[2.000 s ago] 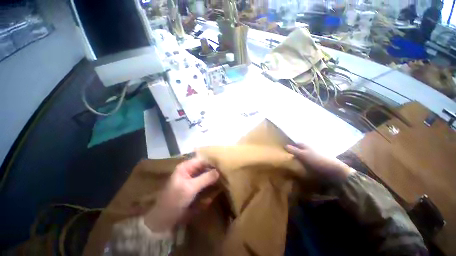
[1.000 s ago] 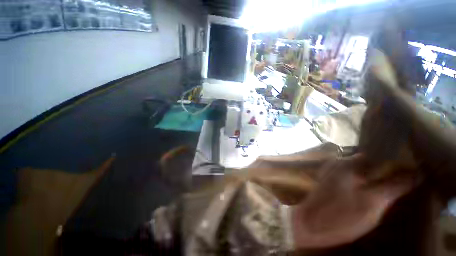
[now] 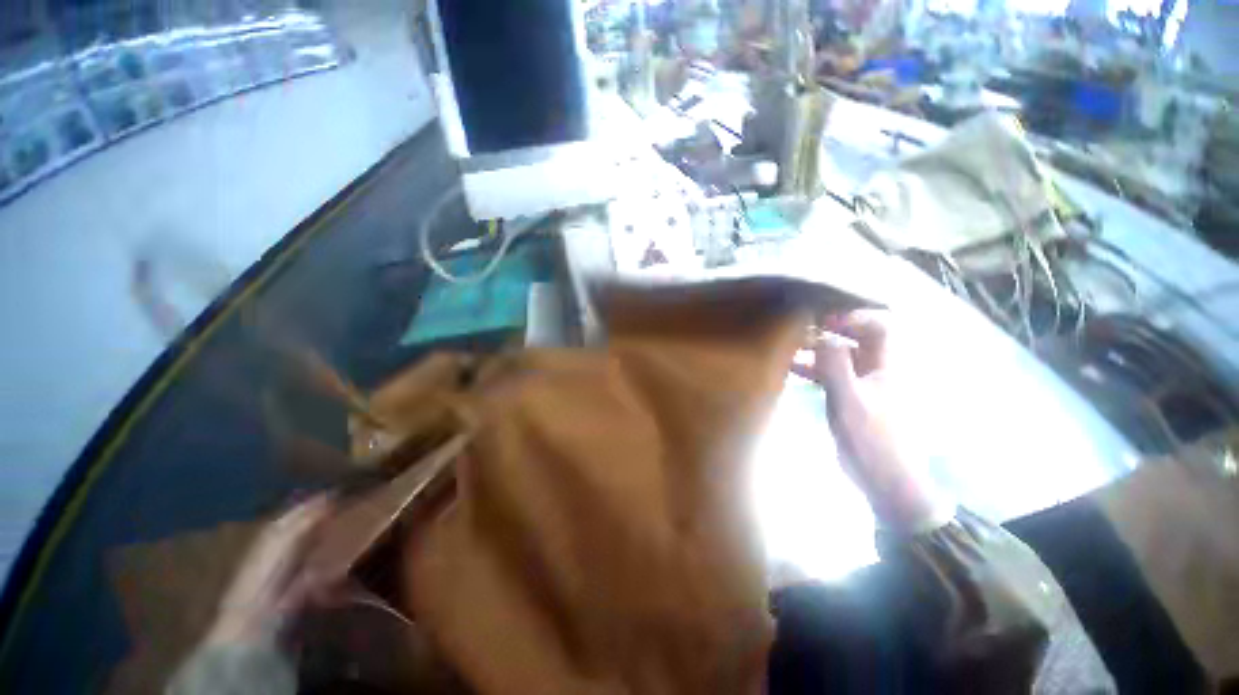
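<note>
A large tan-brown bag body (image 3: pixel 598 489) hangs raised in front of me, between my hands, with its folds open at the left. My right hand (image 3: pixel 845 356) pinches its upper right corner above the white tabletop. My left hand (image 3: pixel 279 564) is low at the left, blurred, at the brown edge; its fingers are partly hidden and its grip cannot be made out. A blurred handle loop stands off the bag at the upper left. The white sewing machine head (image 3: pixel 652 234) is behind the bag, its lower part hidden.
A black control screen (image 3: pixel 516 75) stands behind the machine. A teal cloth (image 3: pixel 469 296) lies left of it. A beige cloth bundle with cords (image 3: pixel 972 197) lies on the white table (image 3: pixel 951 340) at the upper right. Brown stacked pieces (image 3: pixel 1179 536) lie at the right edge.
The bag was low before the machine, then swung up on the right in a blurred view. It now hangs in the centre. My left hand has moved to the lower left, my right to the upper corner.
</note>
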